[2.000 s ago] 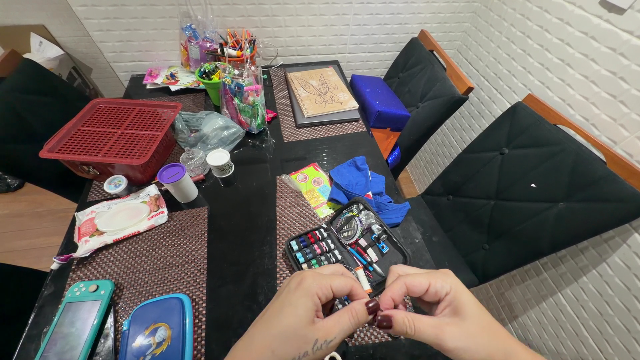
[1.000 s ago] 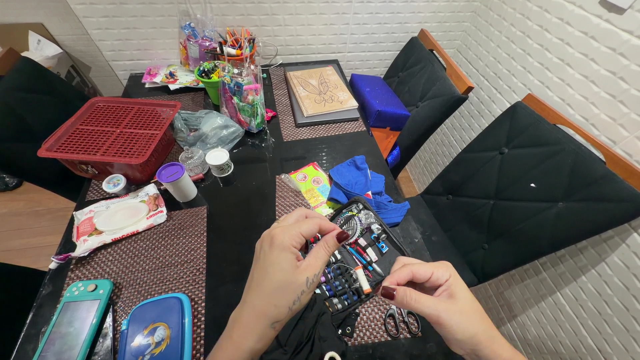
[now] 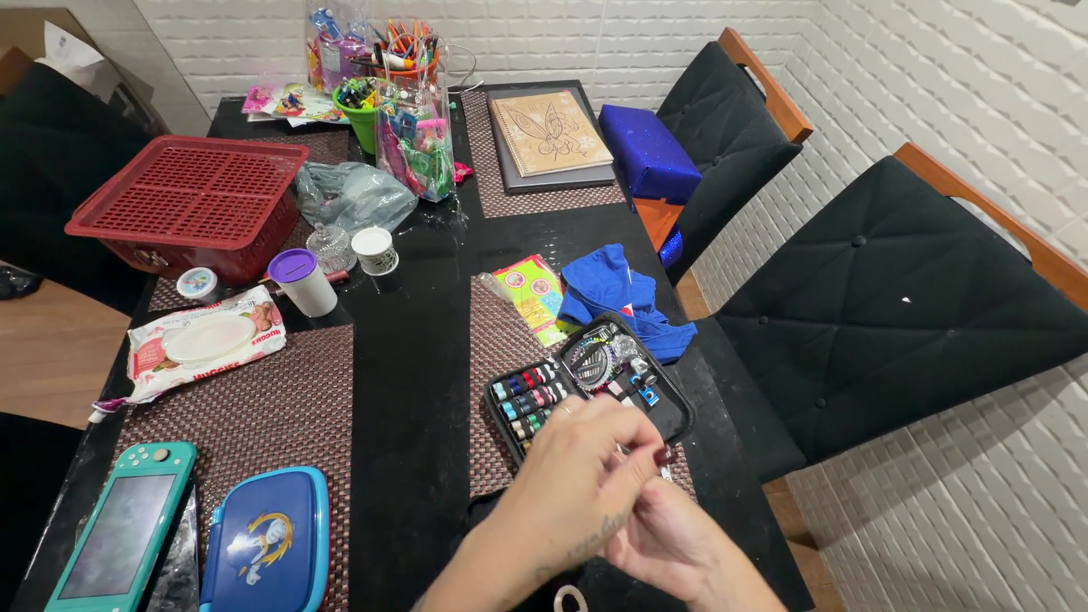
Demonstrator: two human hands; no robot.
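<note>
My left hand [image 3: 586, 476] crosses over my right hand [image 3: 667, 535], with its fingers bent and close to the right fingertips. Whatever lies between the fingers is too hidden to tell. Just beyond them an open black sewing kit case [image 3: 687, 418] rests on a woven placemat, partly covered by my left hand. Spools of thread [image 3: 529, 399] line its left half, and a round pin wheel [image 3: 592, 364] sits in the other half. Black fabric [image 3: 483, 507] shows in part below my hands, and a pale ring-shaped item [image 3: 570, 597] is at the bottom edge.
Blue cloth [image 3: 595, 285] and a bright packet [image 3: 535, 293] lie behind the case. To the left are a wipes pack [image 3: 208, 340], a handheld game console [image 3: 127, 527], a blue zip case [image 3: 268, 544] and a red lidded basket [image 3: 191, 195]. A black chair [image 3: 884, 314] stands at the right.
My hands were apart a second ago and are now together, the left crossing over the right. Scissors seen near the right hand then are no longer visible.
</note>
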